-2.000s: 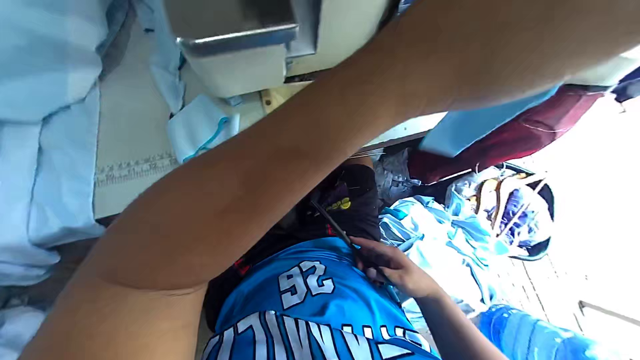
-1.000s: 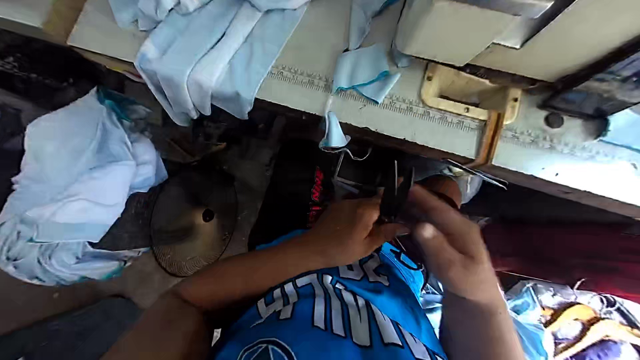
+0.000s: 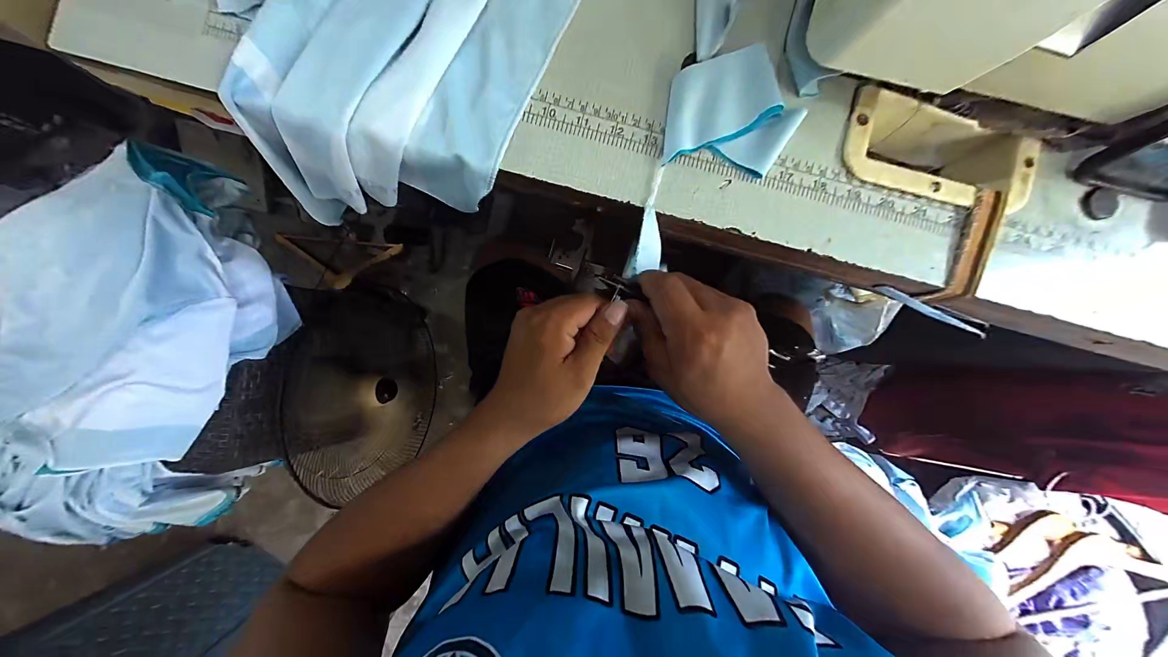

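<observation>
My left hand [image 3: 558,351] and my right hand [image 3: 703,342] meet in front of the table edge, above my lap. The fingers of my left hand are closed on a small metal part [image 3: 616,290], too small to name. My right hand grips a dark tool, mostly hidden by its fingers. Just above them hangs a narrow end of light blue fabric strip [image 3: 648,242], joined by a thin white length to a folded light blue piece with a brighter blue edge [image 3: 730,114] on the table.
Light blue cloth pieces [image 3: 365,100] drape over the edge of the sewing machine table [image 3: 584,155], which bears a printed ruler. The machine body [image 3: 922,41] stands at upper right. A round fan [image 3: 360,401] and a heap of pale cloth [image 3: 119,319] are at left; wooden hangers [image 3: 1049,538] lie lower right.
The view has shifted considerably. My hands have come together at the table edge; two seconds ago one arm reached across the view while the other hand held a dark, slender tool near my lap.
</observation>
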